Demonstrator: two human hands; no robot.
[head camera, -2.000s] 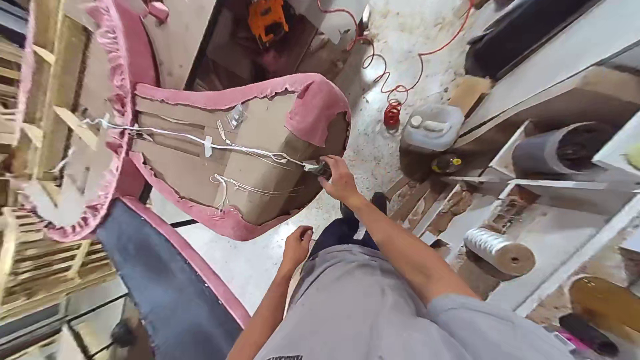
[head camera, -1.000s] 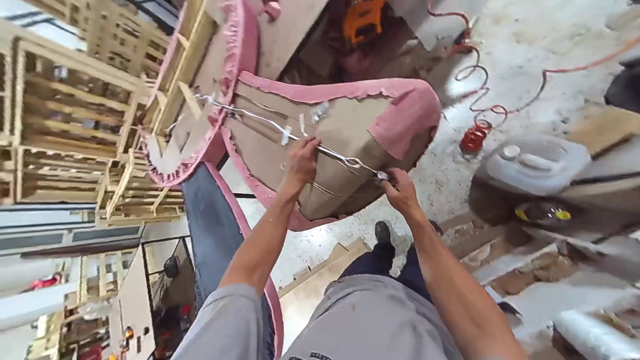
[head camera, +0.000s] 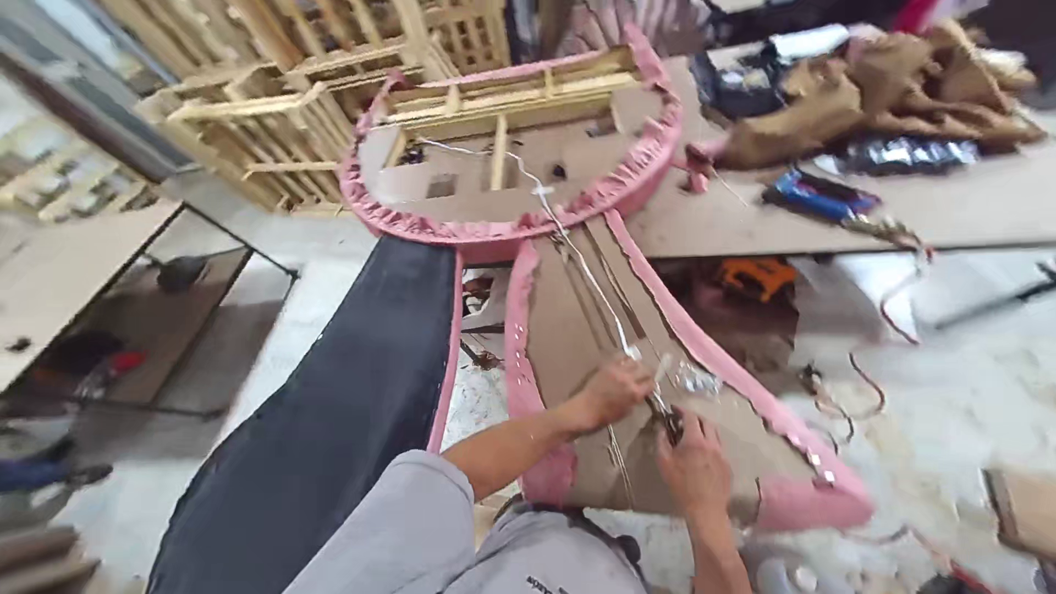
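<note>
A furniture piece with a brown board back (head camera: 569, 330) and pink fabric (head camera: 685, 313) wrapped over its edges spreads before me. It joins a rounded wooden frame edged with gathered pink fabric (head camera: 495, 235). A white cord (head camera: 590, 272) runs from that frame down the board. My left hand (head camera: 615, 392) has its fingers closed on the cord, beside a small white tab. Just below and to the right, my right hand (head camera: 697, 462) holds a small dark object (head camera: 672, 425) at the cord's lower part; its kind is unclear. A small clear plastic bag (head camera: 697, 379) lies right of my hands.
A dark fabric-covered panel (head camera: 330, 412) with a pink edge extends at the left. Wooden frames (head camera: 272, 124) are stacked behind. On the long table (head camera: 792, 235) at right lie crumpled brown material (head camera: 874, 91) and a blue tool (head camera: 813, 194). An orange object (head camera: 759, 276) sits below it.
The view has swung strongly toward the rounded frame. My left hand, off the board two seconds ago, came onto the cord and is now close to my right hand.
</note>
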